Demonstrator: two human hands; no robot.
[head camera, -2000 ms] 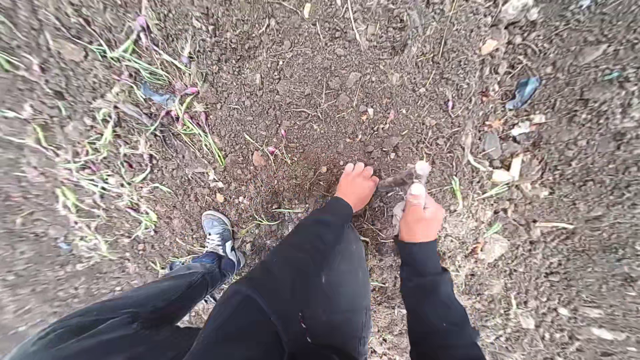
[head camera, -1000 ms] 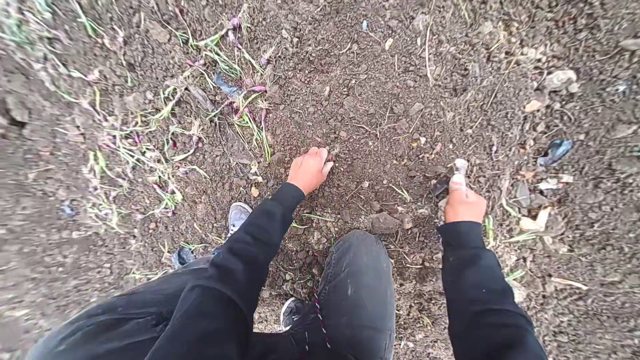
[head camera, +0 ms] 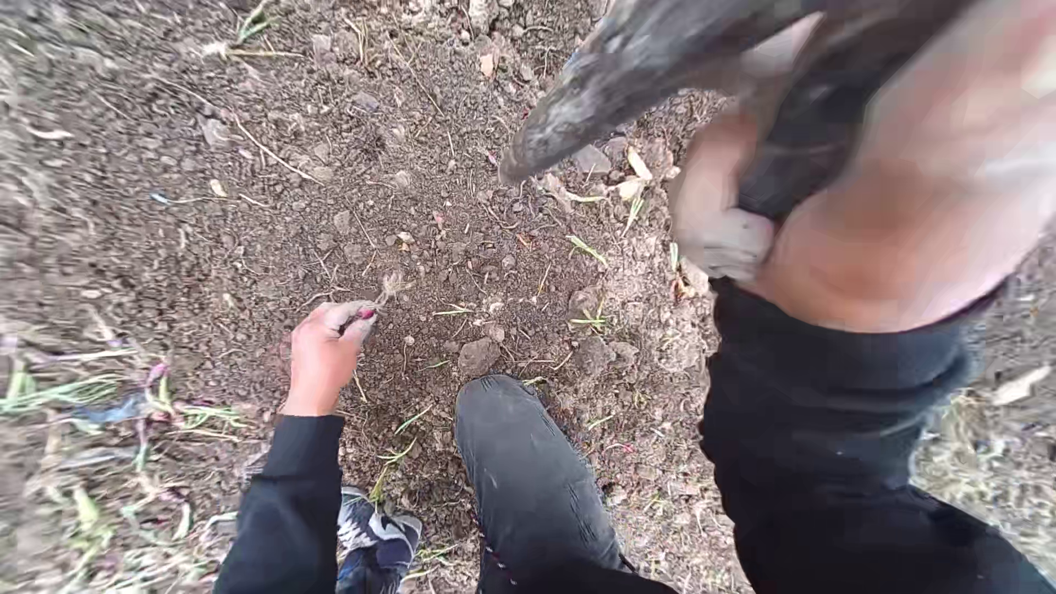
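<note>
My left hand point(head camera: 330, 346) is low over the soil, left of my knee, its thumb and fingertips pinching a small red onion bulb point(head camera: 366, 313) with pale dry roots. Raised close to the camera on the right is my right hand point(head camera: 866, 198), large and blurred. Its fingers are wrapped around a dark, weathered tool point(head camera: 652, 74), whose tapered end points down and left over the ground. The tool's exact kind and its far parts cannot be told, as they run out of the frame at the top.
Pulled red onions with green leaves point(head camera: 161, 404) lie in a loose spread at the lower left. A stone point(head camera: 478, 356) sits just ahead of my knee point(head camera: 511, 412). My shoe point(head camera: 375, 528) rests on the soil. Dry leaf scraps point(head camera: 634, 177) lie under the tool.
My right hand, low by the ground a second ago, has risen close to the camera with the dark tool. A red bulb now shows in my left fingertips. The view has shifted.
</note>
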